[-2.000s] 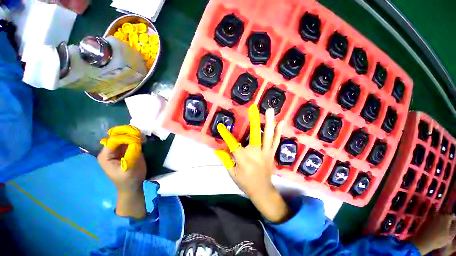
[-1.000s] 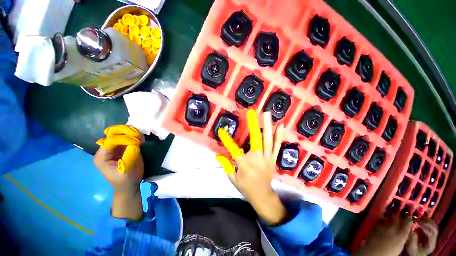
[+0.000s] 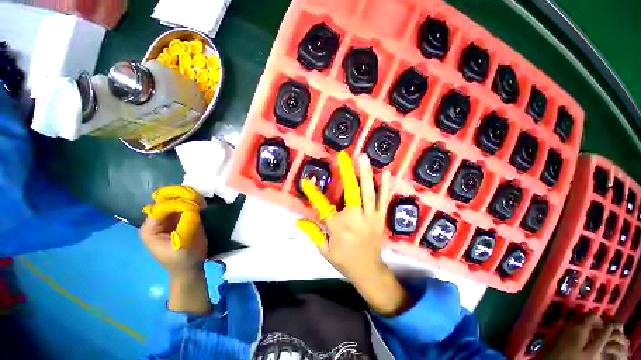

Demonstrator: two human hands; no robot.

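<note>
A salmon-pink foam tray (image 3: pixel 415 58) holds rows of black watch-like housings (image 3: pixel 341 127), some with white glare. My right hand (image 3: pixel 351 225) is spread palm-down over the tray's near edge, yellow finger cots on several fingers. One cot tip rests on or just over a housing (image 3: pixel 314 176) in the nearest row. The hand grips nothing visible and hides the pocket beside it. My left hand (image 3: pixel 177 228) is left of the tray with cotted fingers curled inward. Whether it holds anything is hidden. A crumpled white wipe (image 3: pixel 205 163) lies beyond it.
A metal dish (image 3: pixel 219 67) holds yellow finger cots (image 3: pixel 193 63) and a pale dispenser bottle (image 3: pixel 165 98). White sheets (image 3: pixel 281 260) lie between tray and me. A second pink tray (image 3: pixel 555 281) and another person's hands (image 3: pixel 587 341) are at lower right. A blue sleeve (image 3: pixel 49 190) is at left.
The view shifts slightly between frames. Both my hands keep nearly the same pose and place. The other person's hands at the right tray have shifted toward the lower right.
</note>
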